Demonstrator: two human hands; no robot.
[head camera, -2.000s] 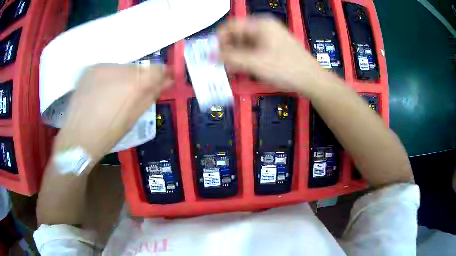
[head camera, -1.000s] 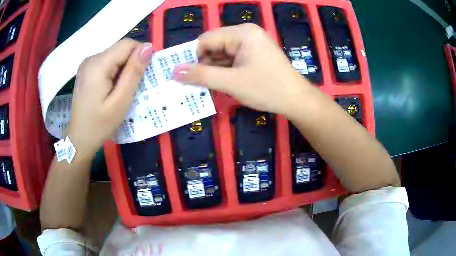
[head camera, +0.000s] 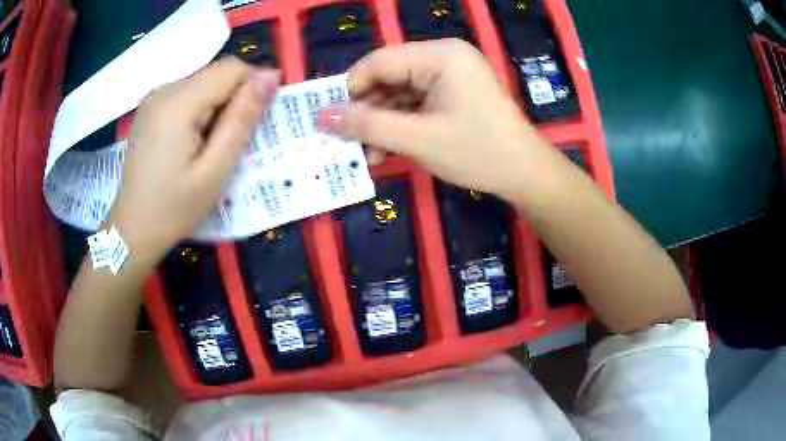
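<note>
A white printed label sheet with rows of small barcodes is held between both hands above the phones. My left hand grips it at its left part, and its long end curls up and back at the left. My right hand pinches its right upper edge between thumb and fingers. Black open-backed mobile phones lie in the slots of a red foam tray. Several show a white barcode label near the end closest to me. White labels sit on my left wrist.
More red foam trays with phones stand at the left edge. Another red tray shows at the right edge. The shiny green table top lies right of the middle tray. White cloth covers my lap.
The sheet was blurred and hanging from my right hand; now both hands hold it spread. In the view, the tray has shifted left and turned slightly. The sheet's far end has moved left.
</note>
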